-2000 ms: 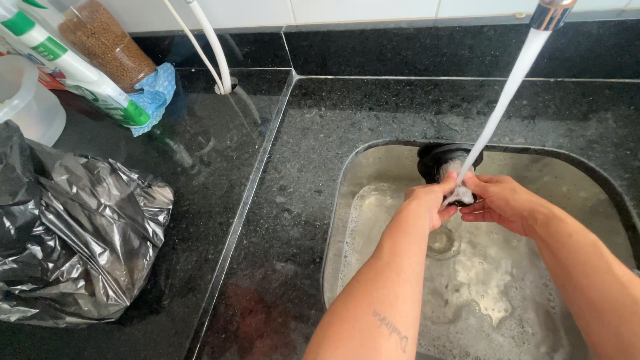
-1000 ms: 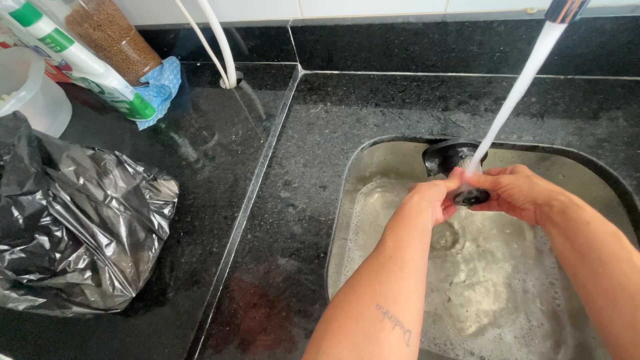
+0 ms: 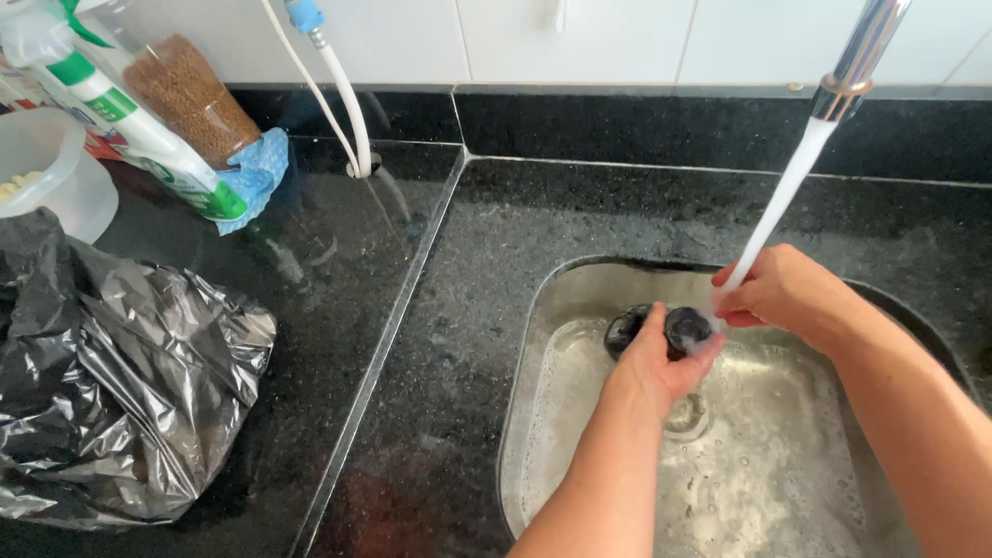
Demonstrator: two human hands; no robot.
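Observation:
My left hand [image 3: 663, 356] grips a black round part [image 3: 687, 329] over the stainless steel sink [image 3: 535, 372], thumb on one side and fingers on the other. Another black piece [image 3: 626, 332] shows just left of that hand; whether the two are joined, I cannot tell. Under the running water from the chrome faucet [image 3: 841, 93], my right hand [image 3: 763, 291] has its fingers bent close together, to the right of the black part. The stream hides its fingertips, so whether they hold anything is unclear. Shallow, bubbly water covers the sink's bottom around the drain [image 3: 687, 415].
A black plastic bag [image 3: 132, 387] lies on the black stone counter [image 3: 418, 310] at left. Behind it stand a whitish plastic tub [image 3: 85, 186], a spray bottle [image 3: 139, 147], a container of brown grains [image 3: 190, 97] and a blue cloth [image 3: 263, 170]. White hoses [image 3: 349, 116] enter the counter.
My hands were together on the black part under the stream; now they are apart, the left holding it left of the water and the right at the stream.

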